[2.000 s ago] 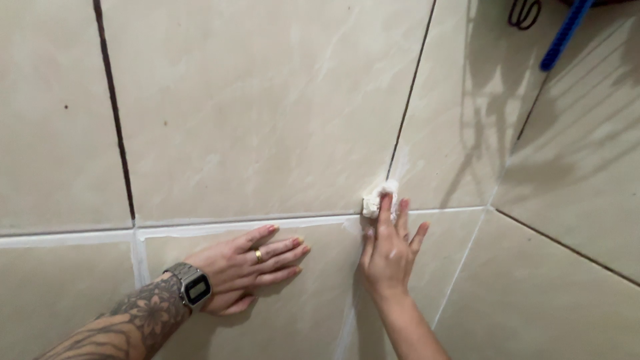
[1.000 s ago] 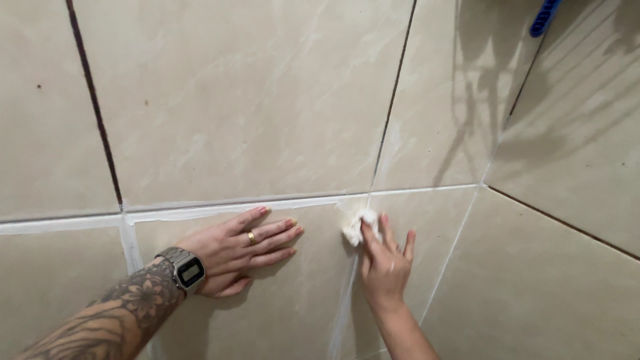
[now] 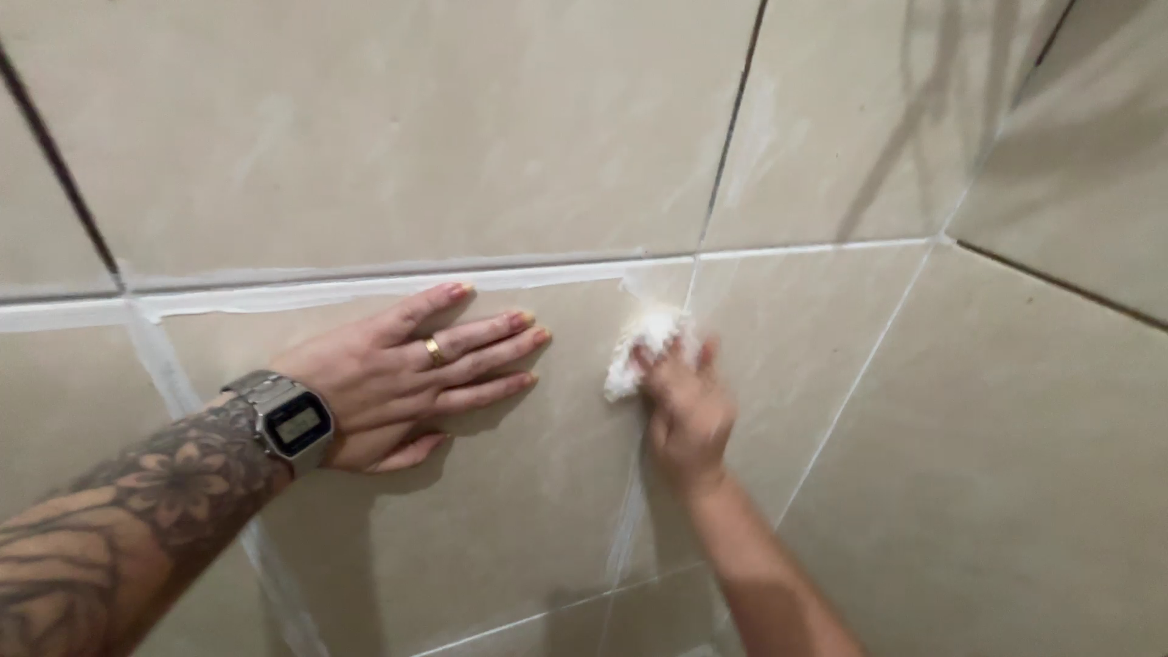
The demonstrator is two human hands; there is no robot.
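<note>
My left hand point(image 3: 411, 374), with a ring and a digital wristwatch point(image 3: 294, 422), lies flat against a beige wall tile point(image 3: 511, 456), fingers spread and holding nothing. To its right, my right hand point(image 3: 684, 392) presses a wad of white material point(image 3: 646, 351), perhaps cloth or cotton, onto the tile just below the horizontal joint. White grout point(image 3: 365, 285) fills that joint and is smeared along the tile edge above my left hand. Below the wad, a vertical joint point(image 3: 625, 529) also bears white streaks. My right fingertips are blurred.
Dark joints without white run up the wall at left point(image 3: 55, 155) and upper right point(image 3: 735, 119). An inside corner point(image 3: 942, 239) meets a second tiled wall point(image 3: 967, 456) at right, with one dark slanting joint. Shadows fall across the upper right.
My right hand and the white wad have moved down from the horizontal joint onto the tile below it. My left hand stays flat on the tile. The view has come nearer the wall.
</note>
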